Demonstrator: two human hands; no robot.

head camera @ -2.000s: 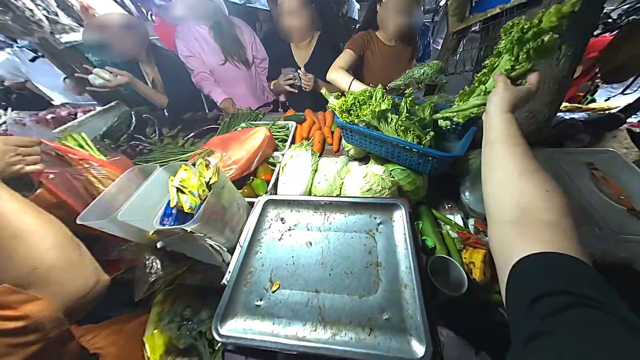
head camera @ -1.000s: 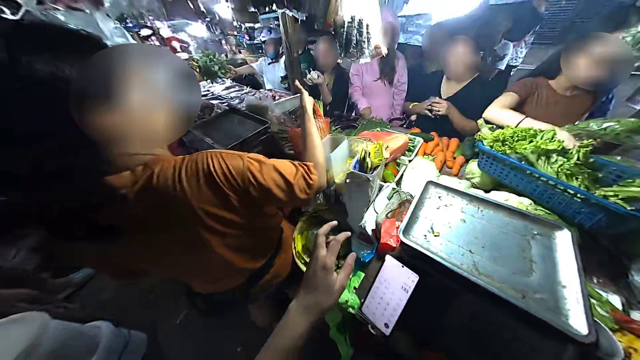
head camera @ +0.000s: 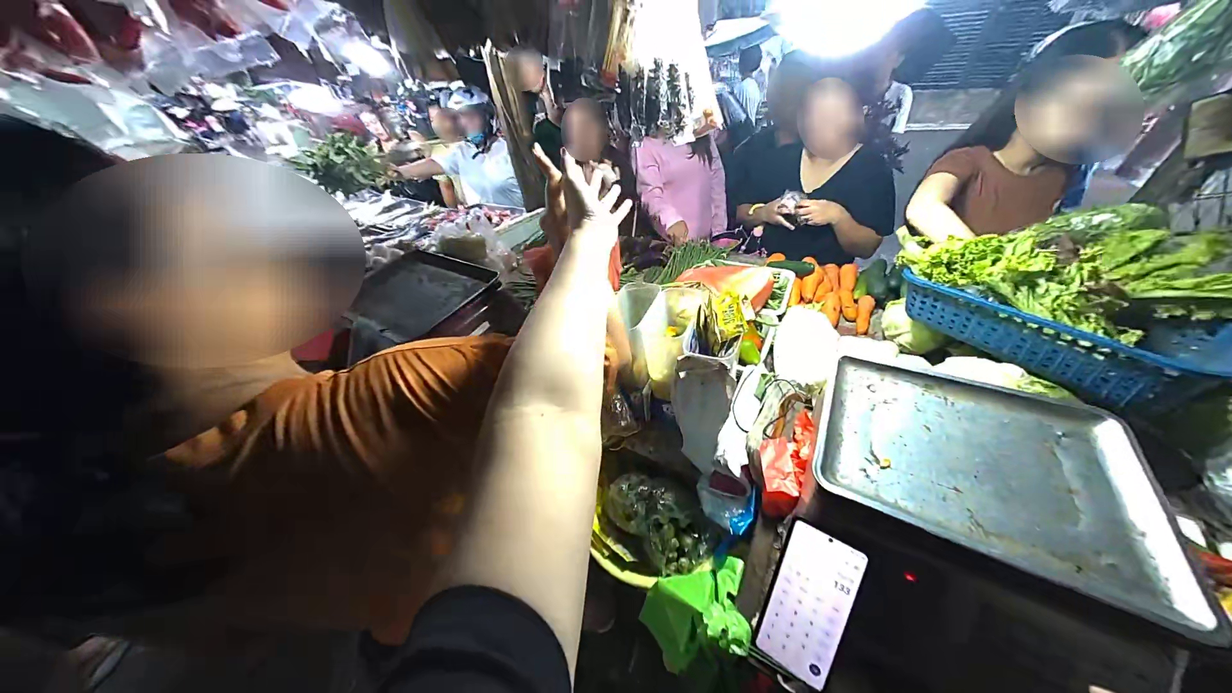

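My left hand [head camera: 589,200] is raised at the end of my outstretched arm, fingers spread, with nothing visible in it. It overlaps the raised hand of a person in an orange shirt [head camera: 385,404], close behind it; whether they touch I cannot tell. Below and to the right of my hand stand plastic containers [head camera: 664,332] with yellow packets. A metal tray [head camera: 991,481] lies at the right with small scraps on it. A phone [head camera: 811,602] showing a calculator lies to the left of the tray's near edge. My right hand is not in view.
A blue plastic basket [head camera: 1035,346] of leafy greens stands beyond the tray, near carrots [head camera: 833,289] and cabbage [head camera: 910,327]. Several people stand across the stall. A green plastic bag [head camera: 698,616] and a yellow-rimmed basin [head camera: 626,573] are low in the middle. A dark tray [head camera: 419,298] is behind the orange-shirted person.
My view has swung left. My right hand held leafy greens two seconds ago and is now out of view. My left hand has reached forward from beside the phone.
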